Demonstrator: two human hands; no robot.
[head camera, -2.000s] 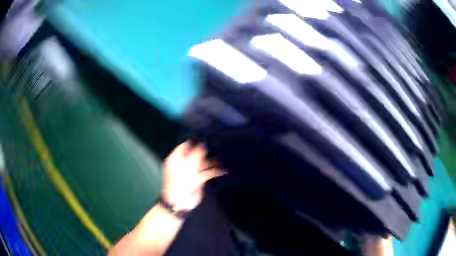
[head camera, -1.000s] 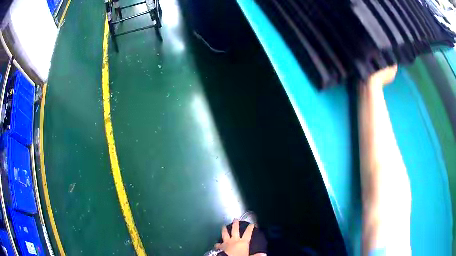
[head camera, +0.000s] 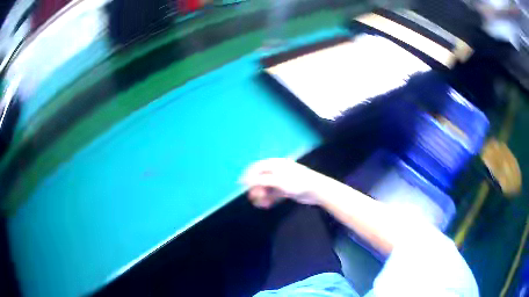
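My right hand (head camera: 275, 183) is over the front edge of the turquoise bench (head camera: 156, 156), its arm reaching in from the lower right. The fingers look curled, but blur hides whether they hold anything. A shallow dark-rimmed tray (head camera: 348, 72) with a white inside lies on the bench, beyond my hand to the upper right. My left hand is out of the picture.
Another pale tray (head camera: 406, 36) lies behind the first. Blue crates (head camera: 446, 139) stand to the right of the bench, with a round light stool seat (head camera: 502, 167) beside them. A dark green strip (head camera: 145, 84) runs behind the bench.
The view has swung from the floor and the black ridged trays to the bench and crates. The ridged trays and my left hand have left the picture. My right hand is now at the bench edge.
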